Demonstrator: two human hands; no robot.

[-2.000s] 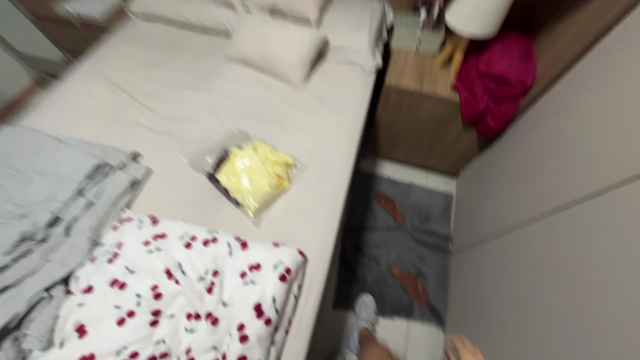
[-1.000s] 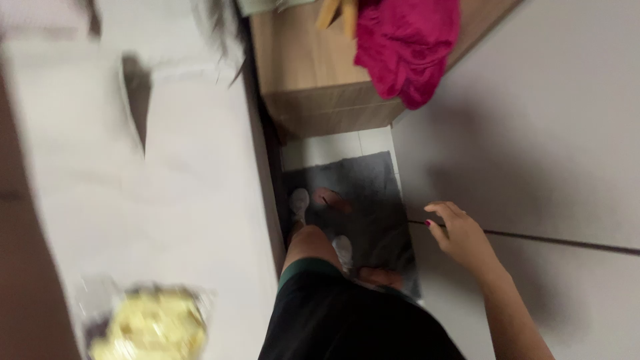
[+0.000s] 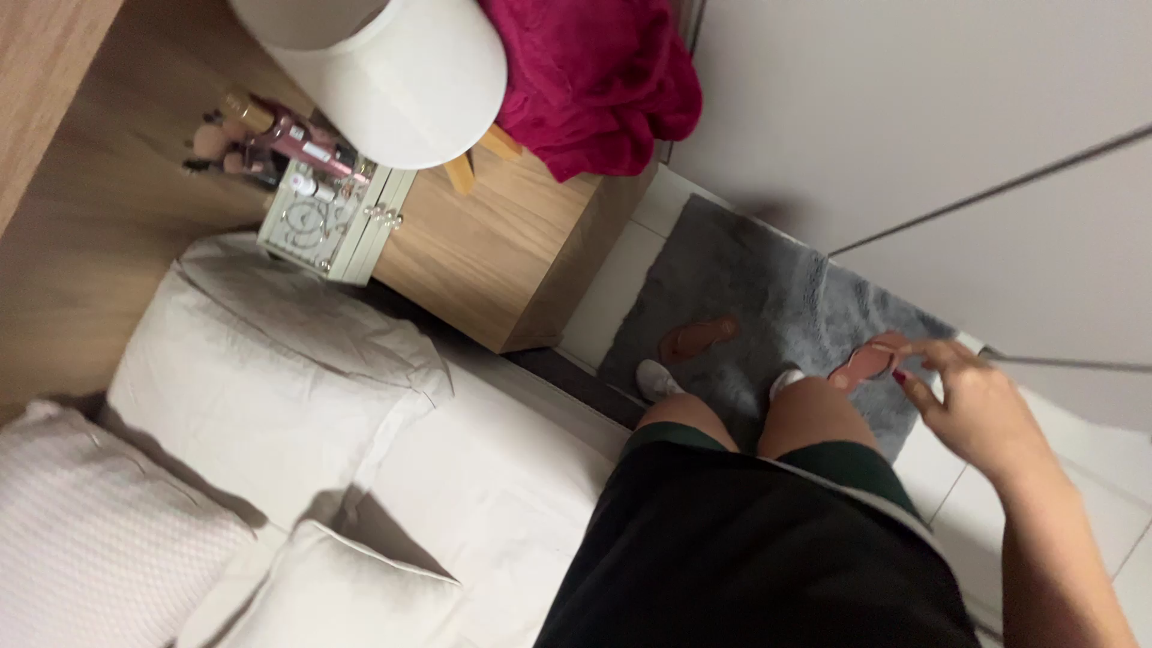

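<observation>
My right hand [image 3: 976, 409] hangs in the air at the right, its fingers apart and nothing in them. Behind its fingertips, lower down on the grey rug, lies a pink flip-flop [image 3: 868, 362]. A second flip-flop [image 3: 698, 338] rests on the rug further left, near my white shoes [image 3: 657, 381]. My left hand is out of the frame. To the left stands the bed with a white pillow [image 3: 270, 378], a textured cushion [image 3: 99, 540] and a smaller pale cushion [image 3: 333, 594].
A wooden nightstand [image 3: 486, 234] bears a white lampshade [image 3: 396, 81], a glass-topped jewelry box [image 3: 315, 220], a pink bottle [image 3: 306, 142] and makeup brushes [image 3: 214, 144]. Magenta cloth [image 3: 594, 85] lies beside the lamp. Pale panels [image 3: 900, 108] line the right of the grey rug [image 3: 756, 261].
The view has swung strongly toward the nightstand and the head of the bed. The bag with yellow cloth, on the bed in both earlier frames, is now out of view. My right hand stays empty.
</observation>
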